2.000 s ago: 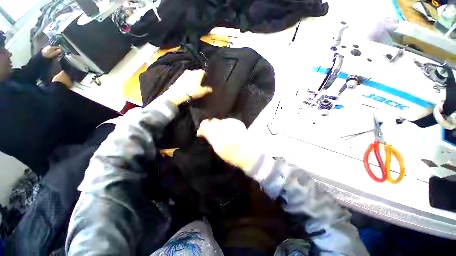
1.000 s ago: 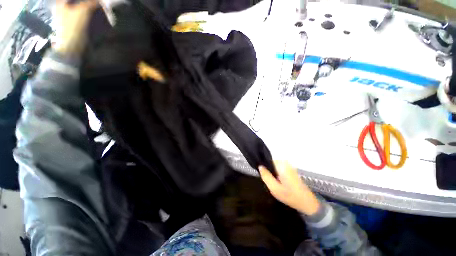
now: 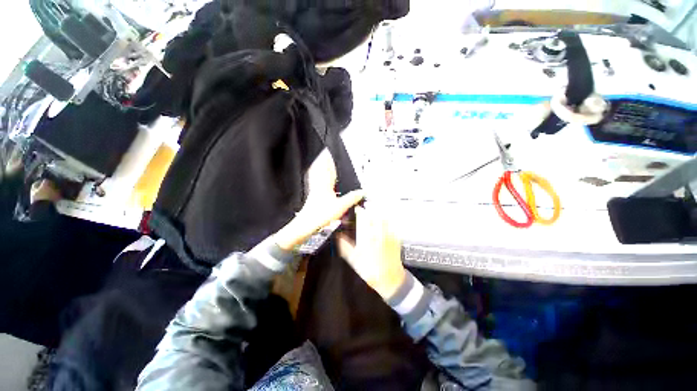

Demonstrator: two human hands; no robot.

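Observation:
A large black garment (image 3: 237, 164) lies over the table's left part and hangs down over the lap. A narrow black edge of it runs down to both hands. My left hand (image 3: 321, 202) holds this edge from the left, its fingertips meeting my right hand. My right hand (image 3: 374, 244) grips the same edge near the table's front rim. The cloth between the fingers is partly hidden and washed out by glare.
Scissors (image 3: 520, 183) with red and orange loops lie right of the hands. The white sewing machine (image 3: 489, 103) stands beyond them. A black slab (image 3: 649, 220) is at the right. Another black pile (image 3: 321, 30) lies behind the garment. Another person's hand (image 3: 46, 191) shows at far left.
The garment has been turned and spread out on the left. My left hand has come down from the upper left to meet my right hand, which has moved slightly left. The view has shifted right.

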